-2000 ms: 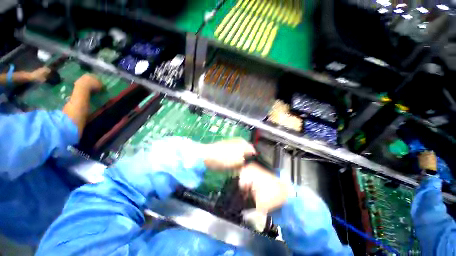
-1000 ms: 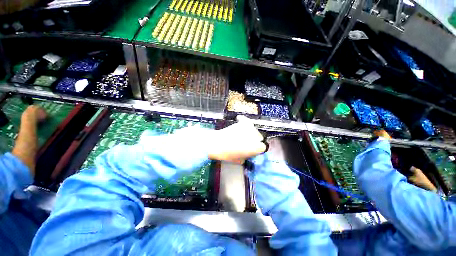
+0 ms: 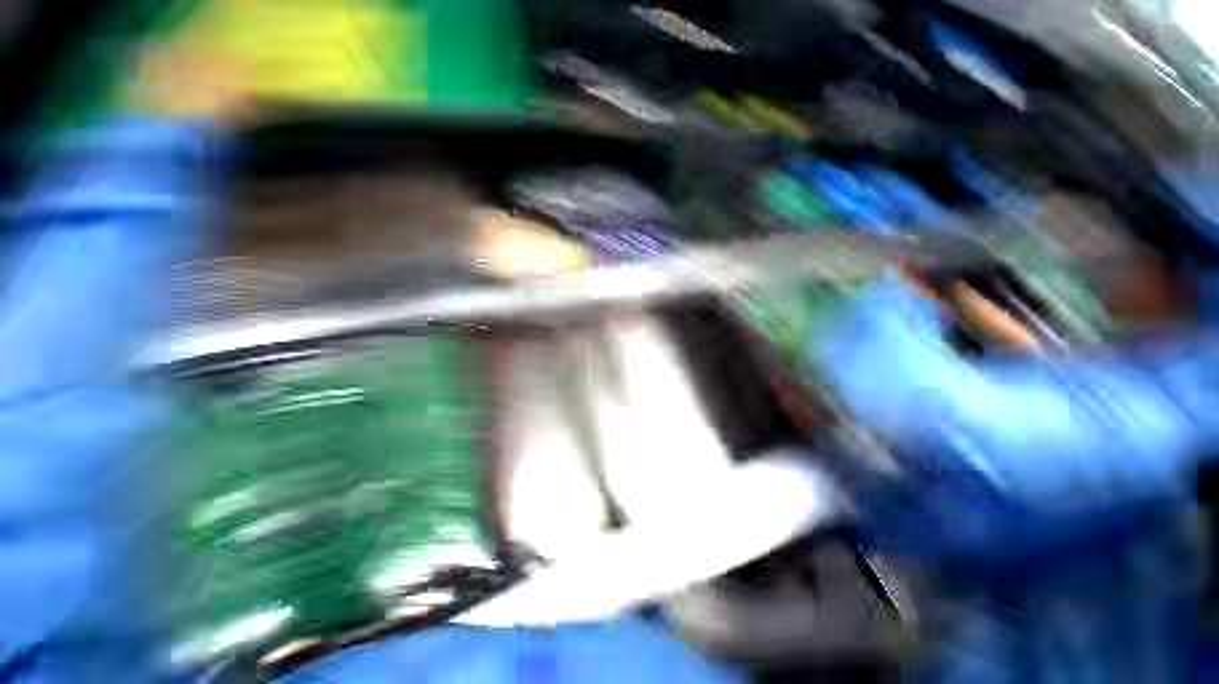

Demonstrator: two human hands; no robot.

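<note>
The view is heavily blurred. A green circuit board (image 3: 334, 494) lies in front of me, with its dark carrier edge along the right side. My left arm is raised along the left edge. My left hand (image 3: 201, 78) is a blurred patch at the yellow components (image 3: 328, 54) on the upper green shelf. Whether its fingers are closed or hold anything does not show. My right hand cannot be made out.
The metal conveyor rail (image 3: 388, 321) runs behind the board. Cream parts (image 3: 528, 247) and blue-violet parts (image 3: 628, 241) sit behind it. Another person's blue sleeve (image 3: 989, 401) and a hand (image 3: 996, 318) are at the right.
My left hand has left the area by the rail and moved up and left to the yellow components. My right hand has gone from sight. The view has shifted and blurred.
</note>
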